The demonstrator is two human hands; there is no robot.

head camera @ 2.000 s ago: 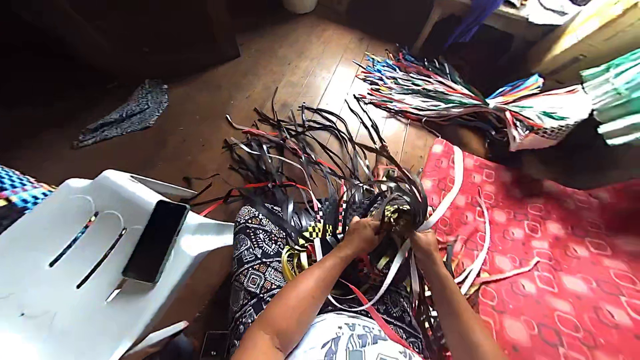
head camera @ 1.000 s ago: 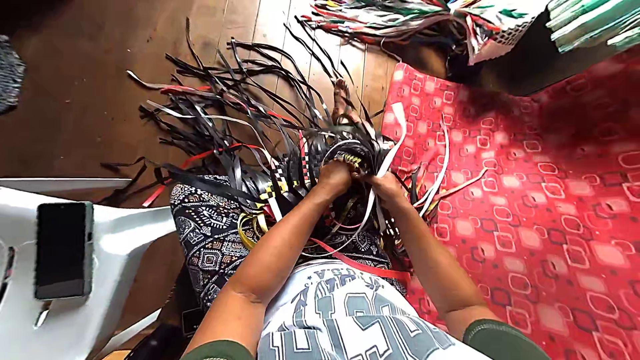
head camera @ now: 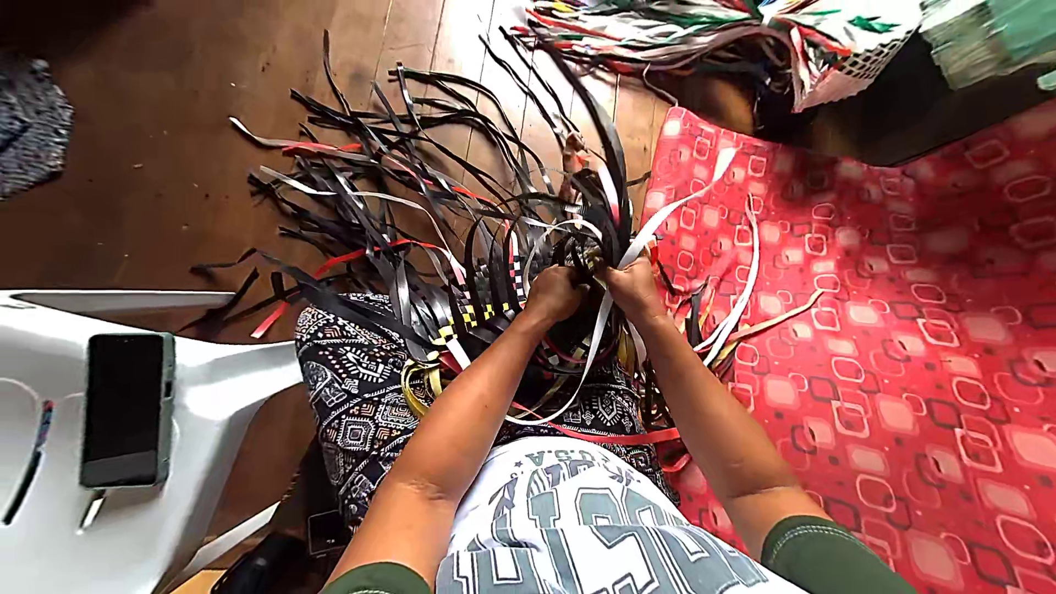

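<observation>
A partly woven piece of plastic strips (head camera: 474, 318), mostly black with yellow, white and red ones, lies across my lap. Its loose black strips (head camera: 355, 186) fan out to the upper left over the floor. My left hand (head camera: 558, 294) is closed on the dark woven part near the middle. Close beside it, my right hand (head camera: 634, 285) grips a white plastic strip (head camera: 676, 206) and the weave's edge; the fingertips of both hands are partly hidden. A loop of white strip hangs below the hands, and a red strip (head camera: 610, 436) crosses my lap.
A white plastic chair (head camera: 206, 412) with a phone (head camera: 128, 408) on it stands at left. Red patterned cloth (head camera: 891, 330) covers the right side. Another bundle of coloured strips (head camera: 652, 37) lies at the top, near a dark patterned cloth (head camera: 33, 124) far left on the wooden floor (head camera: 181, 140).
The view has turned down toward my lap. Both hands stay close together at the weave, and black strips now stand up above them.
</observation>
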